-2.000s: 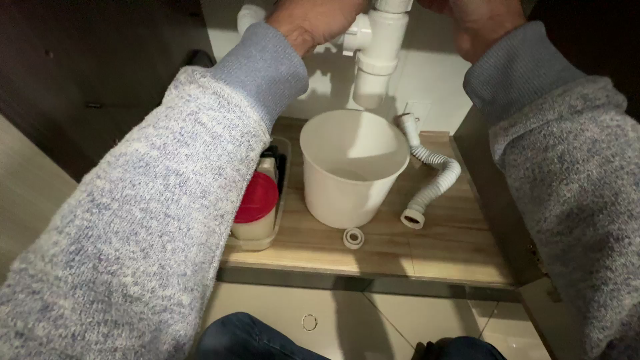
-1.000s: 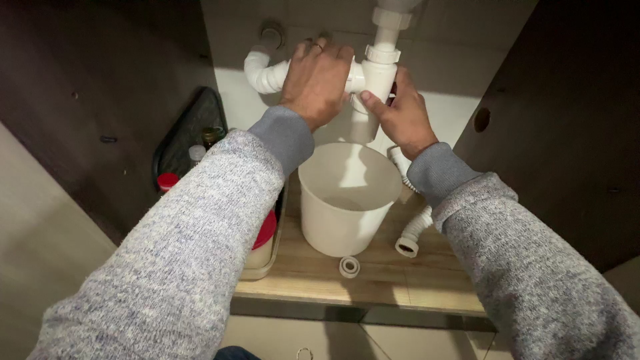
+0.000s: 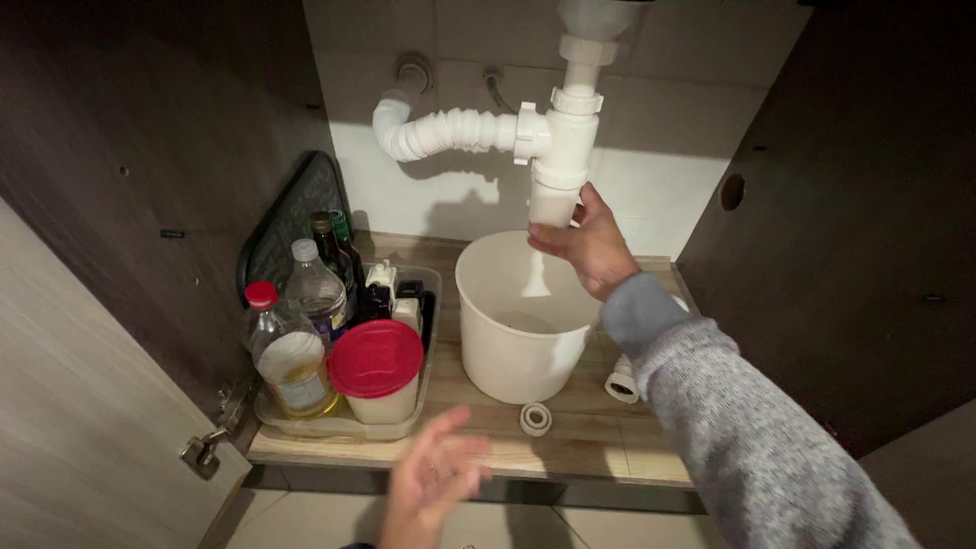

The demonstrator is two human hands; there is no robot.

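Observation:
My right hand (image 3: 587,244) grips the lower cup of a white plastic bottle trap (image 3: 566,145) under the sink drain. A white corrugated waste hose (image 3: 457,131) runs from the trap's side nut to the wall outlet. Below the trap stands a white plastic bucket (image 3: 518,358) on the cabinet's wood-look floor. My left hand (image 3: 438,476), blurred, is low in front of the cabinet's front edge with fingers apart and nothing in it. A white ring-shaped fitting (image 3: 535,418) lies in front of the bucket. The end of another corrugated hose (image 3: 622,387) shows right of it, partly behind my right sleeve.
At left, a clear plastic tray (image 3: 366,436) holds bottles, a red-lidded tub (image 3: 376,362) and small containers. A dark board (image 3: 293,206) leans behind it. Dark side panels flank the space, and a door hinge (image 3: 202,454) juts out at lower left.
My left hand has left the side of the trap and moved down toward the cabinet's front edge. My right hand has moved lower on the trap. The view shows more of the left side.

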